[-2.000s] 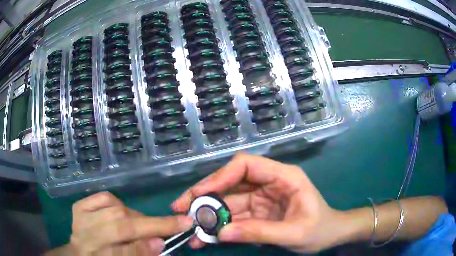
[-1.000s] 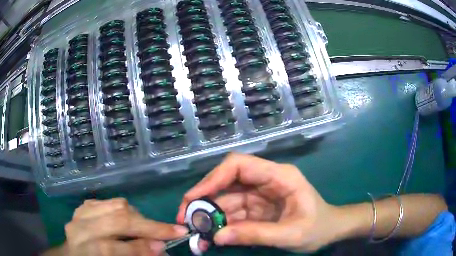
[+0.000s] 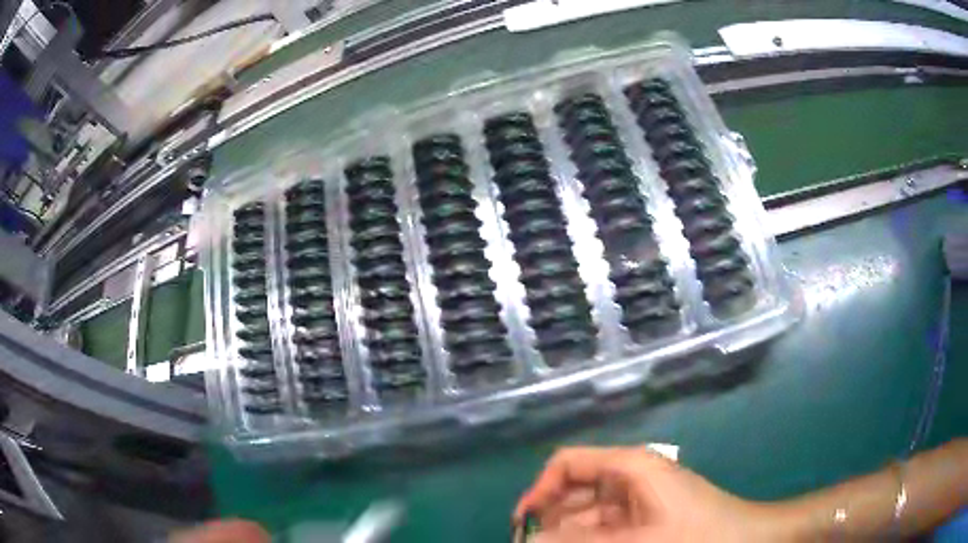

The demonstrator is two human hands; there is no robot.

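My right hand (image 3: 637, 501) is at the bottom centre, cut off below, its fingers curled around a speaker unit (image 3: 521, 524). Only a thin dark edge of the unit shows at the fingertips; its face is hidden. My left hand (image 3: 223, 530) is at the bottom edge, left of centre, blurred and mostly out of the picture, so its grip is hidden. A blurred white or silver piece (image 3: 374, 522) lies between the hands in view; I cannot tell what it is. The clear blister tray (image 3: 510, 408) is beyond the hands, with seven columns of black discs on edge.
A small white piece (image 3: 664, 451) shows just behind my right hand on the green mat (image 3: 839, 371). Thin silver tweezers (image 3: 934, 371) lie at the right. Metal rails (image 3: 870, 199) and the green conveyor belt (image 3: 849, 133) run behind the tray. Dark machine framing stands at the left.
The view has shifted, so tray and hands sit lower and further right. The left hand has nearly left the picture. The unit's white ring and centre no longer show. The bottle is out of view.
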